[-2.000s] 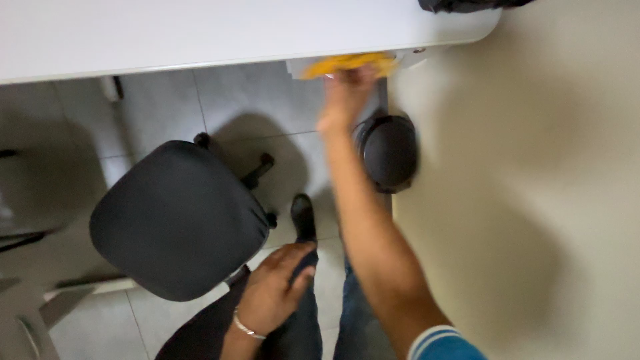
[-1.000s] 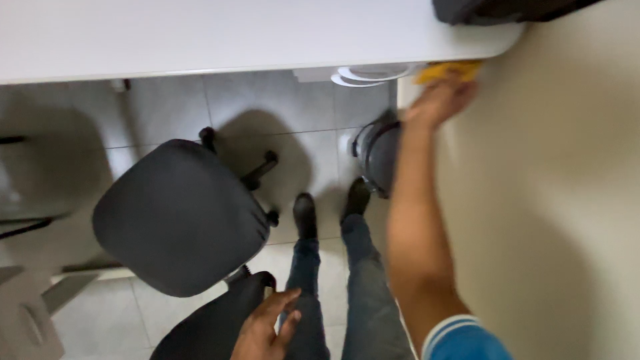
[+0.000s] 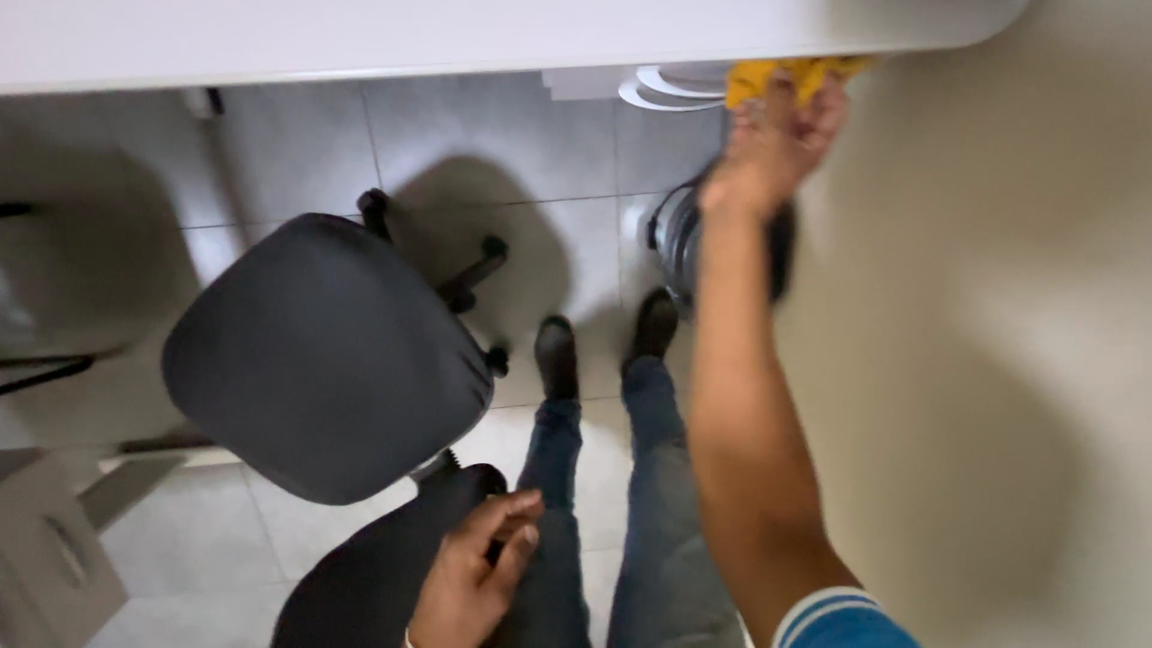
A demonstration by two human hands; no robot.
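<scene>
My right hand (image 3: 778, 148) grips a yellow cloth (image 3: 792, 79) at the front edge of a white tabletop (image 3: 468, 36), near its rounded corner by the wall. Part of the cloth is hidden by my fingers and the table edge. Just left of it, white curved pieces (image 3: 670, 90) show under the tabletop. My left hand (image 3: 477, 567) hangs low in front of my legs, fingers loosely bent and holding nothing, above the black backrest of an office chair.
A black office chair (image 3: 328, 360) stands left of my legs, its wheels on the tiled floor. A black round bin (image 3: 688, 243) sits under my right forearm, close to the beige wall (image 3: 972, 315). A drawer cabinet (image 3: 58, 549) is at the lower left.
Along the table edge, my right hand with the yellow cloth moved right, then slightly back left, uncovering the white curved pieces. My left hand has moved lower, away from the chair seat.
</scene>
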